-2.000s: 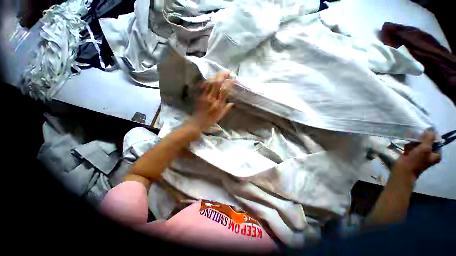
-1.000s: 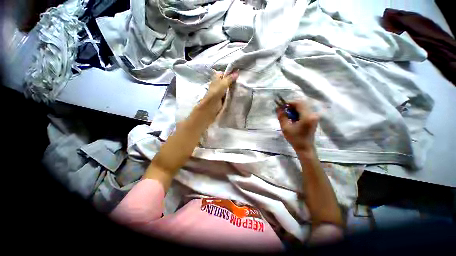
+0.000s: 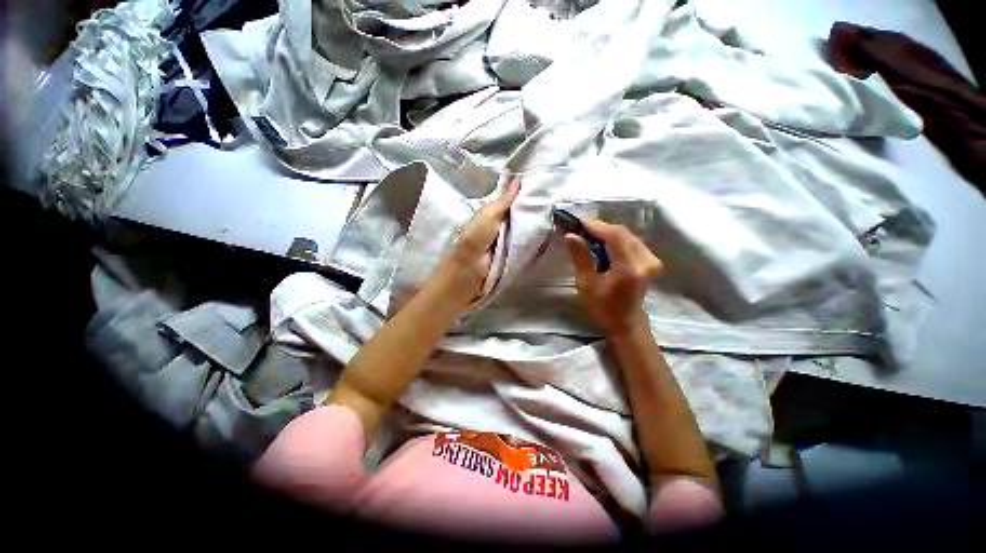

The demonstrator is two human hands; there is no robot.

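A pale grey-white garment lies spread over the table edge and the lap, with its long stitched hem towards me. My left hand grips a folded edge of the garment and lifts it slightly. My right hand holds dark thread snips with a blue-purple grip. The snips point up and left at the cloth, close to the edge in my left hand. A stitched pocket-like outline shows just beyond my right hand. Whether a thread is between the blades cannot be seen.
More pale cloth is heaped at the back. Tangled white strips and dark navy cloth are far left. Maroon-brown cloth is far right. The white tabletop shows at left. Pale cloth hangs below it.
My right hand has come from the garment's far right corner to the middle, near my left hand. The garment's left part is now folded up at my left hand.
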